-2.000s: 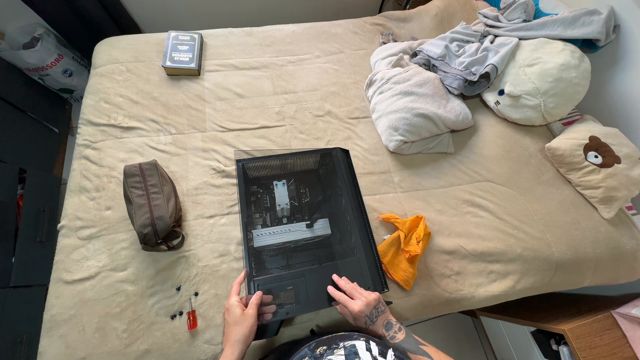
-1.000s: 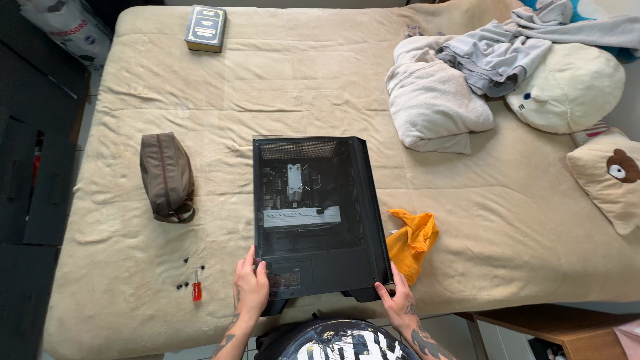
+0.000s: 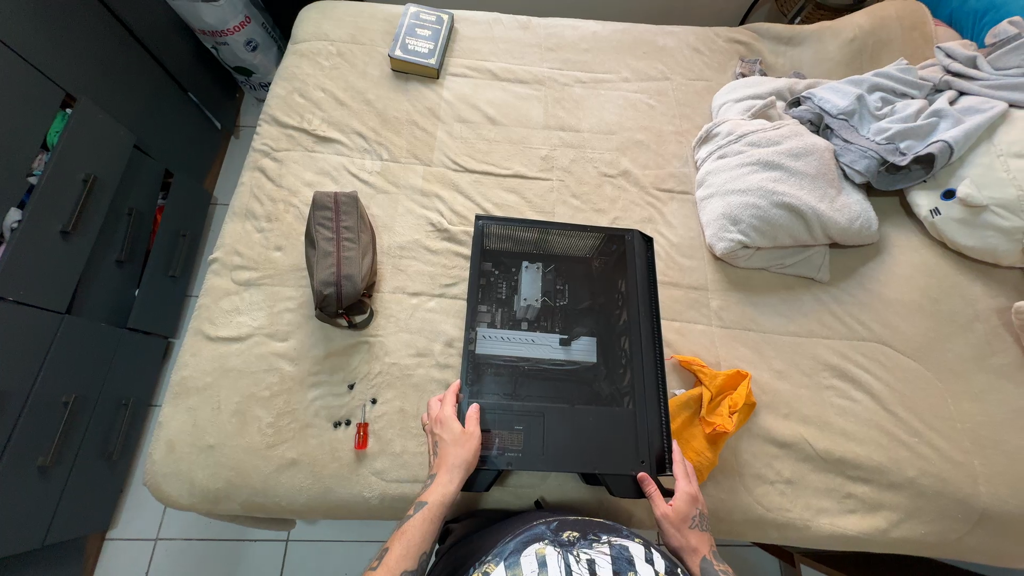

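A black computer case (image 3: 560,400) lies on its side on the bed, its see-through side panel facing up. Through the panel show a white graphics card (image 3: 536,347) and a CPU cooler (image 3: 529,290). My left hand (image 3: 453,436) grips the case's lower left edge, thumb on top. At the lower right corner my right hand (image 3: 676,490) holds the case, thumb over the near edge. To the left lie a small screwdriver with a red handle (image 3: 362,435) and several black screws (image 3: 347,422). An orange cloth (image 3: 712,408) touches or nearly touches the case's right side.
A brown zippered pouch (image 3: 342,256) lies on the beige blanket (image 3: 560,144) left of the case. A thick book (image 3: 422,40) is near the far edge. A folded towel (image 3: 780,192), clothes (image 3: 896,120) and a plush toy (image 3: 976,192) are at right. Dark drawers (image 3: 72,208) stand at left.
Two seconds ago both hands rested on the panel's near part; now they hold the case's left edge and lower right corner. The view has shifted somewhat.
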